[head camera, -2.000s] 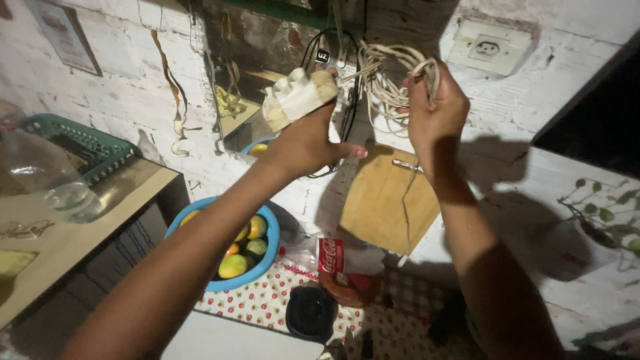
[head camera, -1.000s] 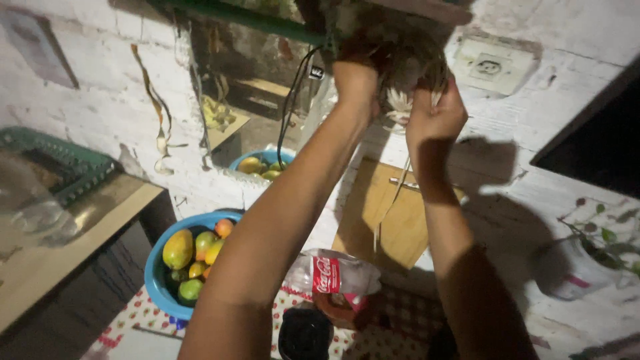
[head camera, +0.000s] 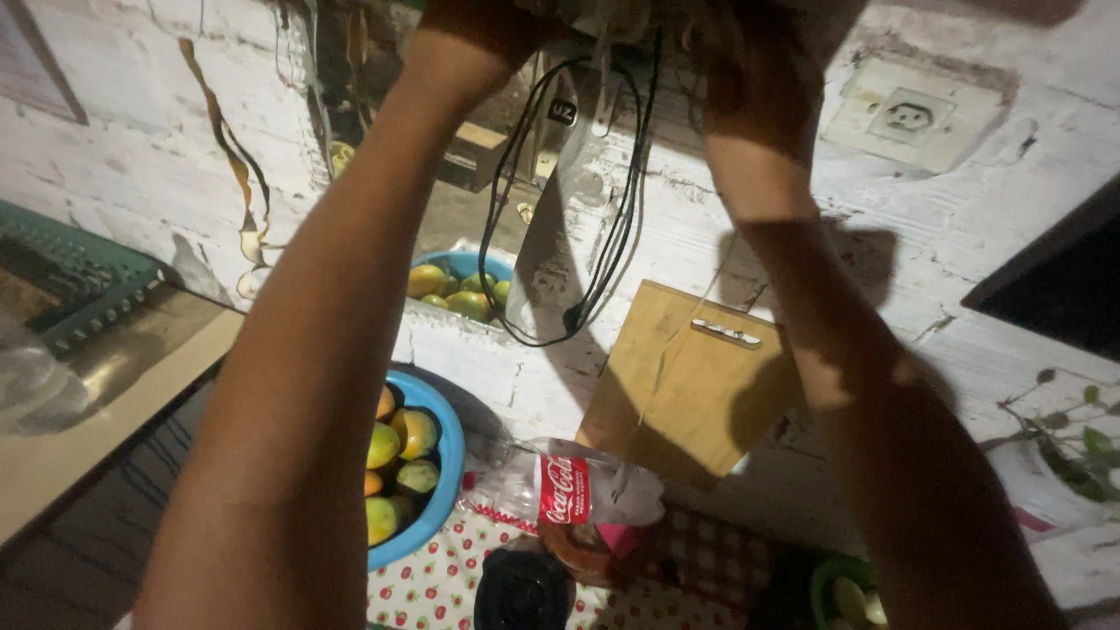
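Both my arms reach up to the top edge of the view. My left hand (head camera: 481, 44) is at the top centre, its fingers cut off or hidden. My right hand (head camera: 761, 96) is to the right of it, in shadow, beside a blurred pale bundle (head camera: 621, 17), apparently of cord; its grip is unclear. A looped black cable (head camera: 634, 175) hangs below and between the hands. A thin pale cord (head camera: 661, 363) trails down in front of a wooden cutting board (head camera: 691, 394) that leans on the wall.
A wall socket (head camera: 906, 115) is at right. Below are a blue basin (head camera: 451, 455) of mangoes, a Coca-Cola bottle (head camera: 564, 490) lying over a reddish-brown bowl (head camera: 582, 560), and a black lidded container (head camera: 523, 595). A mirror (head camera: 455, 210) hangs behind; a green dish rack (head camera: 87, 280) stands left, a potted plant (head camera: 1041, 481) right.
Two seconds ago my left hand held a pale block-like object and my right hand a coiled cord. Both hands have since moved up to the top of the view.
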